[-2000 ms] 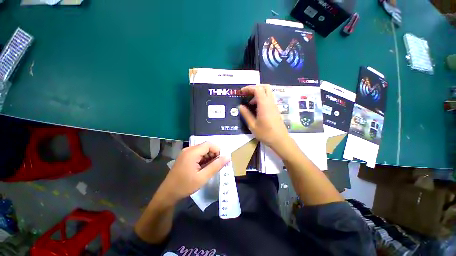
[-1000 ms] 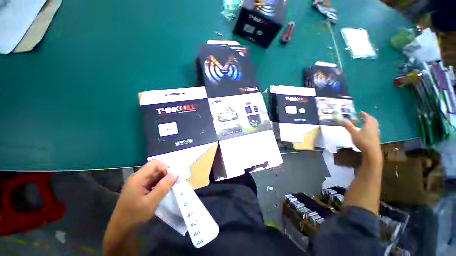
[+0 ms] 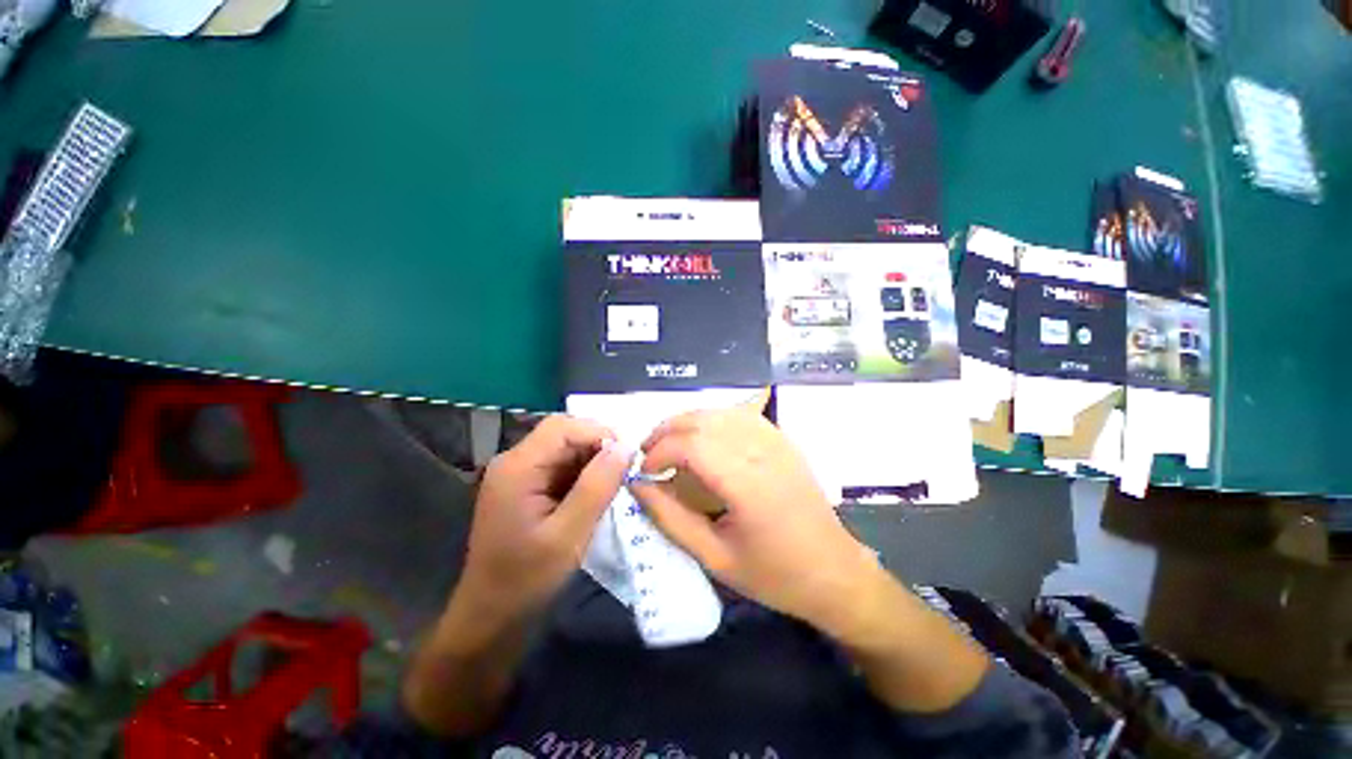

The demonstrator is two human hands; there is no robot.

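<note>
A stack of box blanks [image 3: 860, 315] lies at the table edge in front of me. The top blank's black panel [image 3: 664, 319] shows "THINK" lettering and a white square, with no small sticker beside the square. My left hand [image 3: 546, 497] grips the top of a white sticker sheet [image 3: 670, 590] that hangs below the table edge. My right hand [image 3: 749, 497] is at the same end of the sheet, its thumb and finger pinching near a small pale piece. Whether the sticker is off the sheet is unclear.
More box blanks [image 3: 1071, 334] lie to the right. A black box [image 3: 961, 33], a red tool [image 3: 1060, 52] and a clear-wrapped white pack [image 3: 1275, 137] are at the far side. A wrapped strip [image 3: 67, 186] lies left. Red stools [image 3: 245, 690] stand below left.
My right hand has come back from the right-hand blanks to the sticker sheet. The right-hand blanks now include another one. The round sticker seen earlier is absent from the front blank.
</note>
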